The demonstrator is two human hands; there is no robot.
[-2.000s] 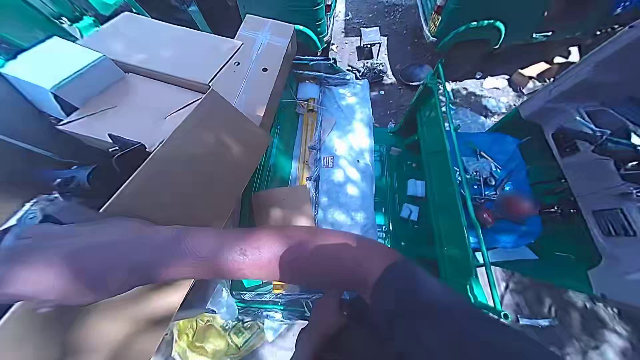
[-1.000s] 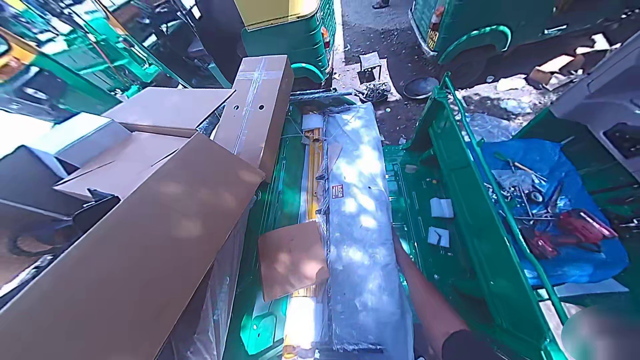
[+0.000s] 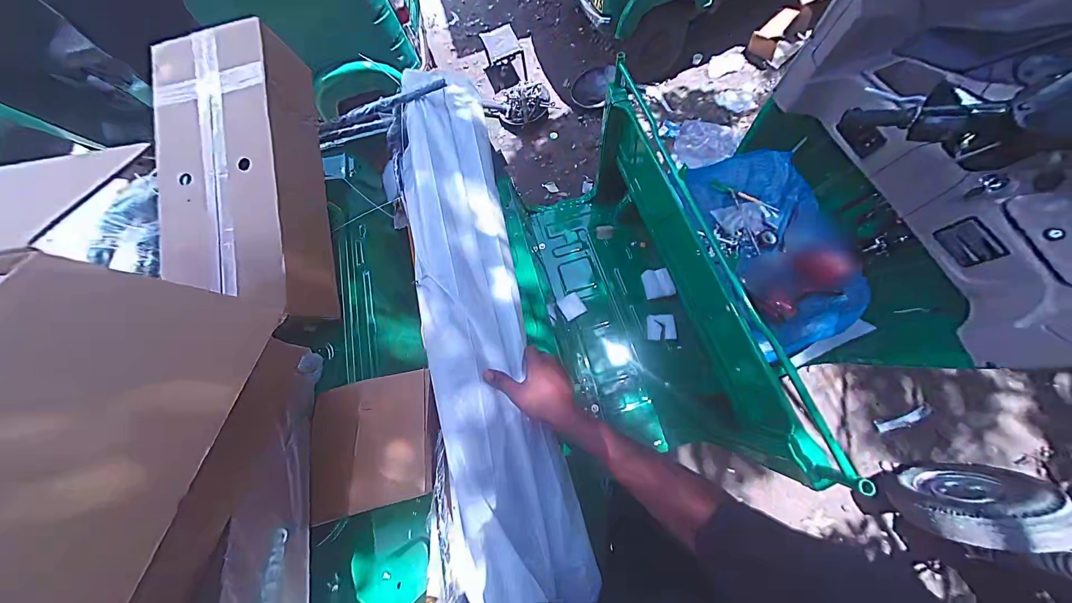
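A long bundle in white wrapping lies lengthwise over the green metal vehicle bed. My right hand rests on its right side, with the thumb over the top and the fingers down the edge, partly hidden. Left of the bundle lies a flat piece of cardboard. A tall taped cardboard box stands at the upper left, and a larger cardboard box fills the lower left. My left hand is out of view.
A green metal panel with a tube rail runs along the right. Beyond it, a blue sheet holds tools and a blurred red thing. White pads lie on the bed. A wheel is at the lower right, a grey dashboard panel at the upper right.
The white bundle has moved left over the yellow strip that showed beside it. My right hand, lower at its edge a second ago, now has its thumb on top.
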